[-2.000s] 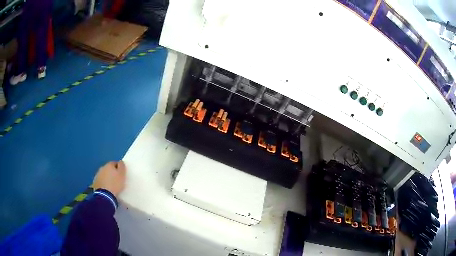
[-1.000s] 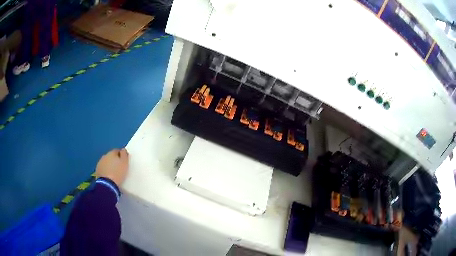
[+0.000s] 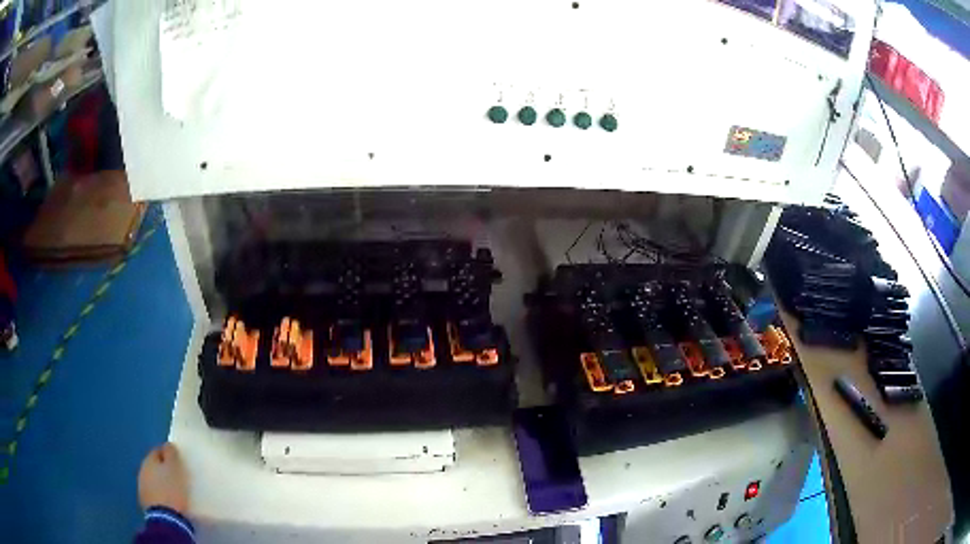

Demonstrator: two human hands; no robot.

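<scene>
My left hand (image 3: 165, 480) rests at the left front edge of the white machine (image 3: 351, 483), fingers curled; whether it grips the edge is unclear. My right hand is out of the picture. The left black fixture base (image 3: 356, 395) carries several orange nests; the two leftmost nests (image 3: 237, 345) show upright prongs and no remote. Black remotes (image 3: 406, 303) lie in the other nests there. The right base (image 3: 691, 409) holds several black remotes (image 3: 649, 319) with their lower ends in orange and yellower nests (image 3: 657, 364).
A smartphone (image 3: 550, 462) lies between the stations. A white plate (image 3: 358, 452) projects before the left base. At right, a heap of black remotes (image 3: 835, 276) and one loose remote (image 3: 859, 407) lie on brown cardboard (image 3: 883, 468). Front buttons (image 3: 714, 533) are at lower right.
The view has swung right and now looks more squarely at the machine. The press frame with square openings behind the left nests no longer shows; remotes stand visible there. My left hand stays at the edge.
</scene>
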